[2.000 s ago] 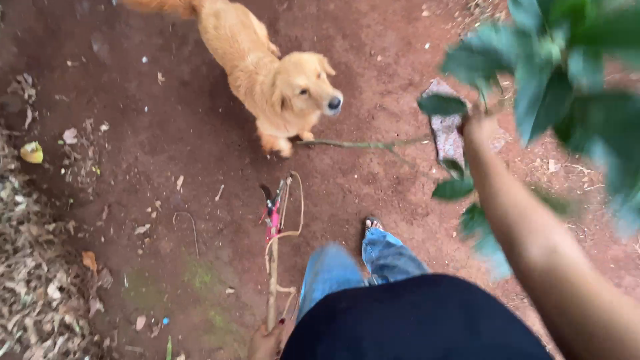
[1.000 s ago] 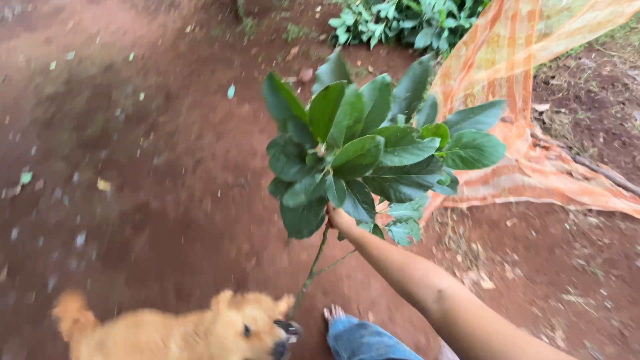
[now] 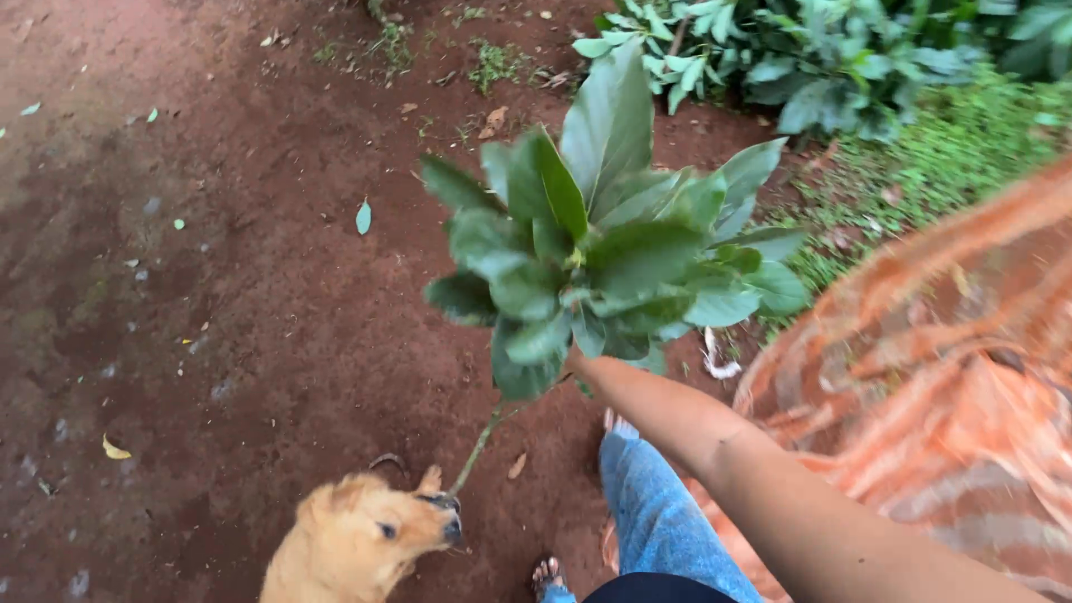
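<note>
My right arm reaches up from the lower right, and my right hand (image 3: 578, 360) is closed on a leafy green branch (image 3: 603, 260), with the leaves covering most of the fingers. The branch's bare stem (image 3: 479, 448) slants down left to the muzzle of a golden-furred dog (image 3: 360, 536), which seems to have the stem's end in its mouth. My left hand is outside the view.
Orange netting (image 3: 946, 410) lies in folds on the right, close beside my jeans leg (image 3: 662, 511). A pile of cut leafy branches (image 3: 804, 59) rests at the top right, next to low green plants (image 3: 963, 151). Fallen leaves dot the red-brown soil.
Two seconds ago my left hand, at the bottom, held a stick with a red-handled tool beside it; neither shows now. The view has swung, bringing the netting and leafy pile in. The dog's muzzle now meets the stem.
</note>
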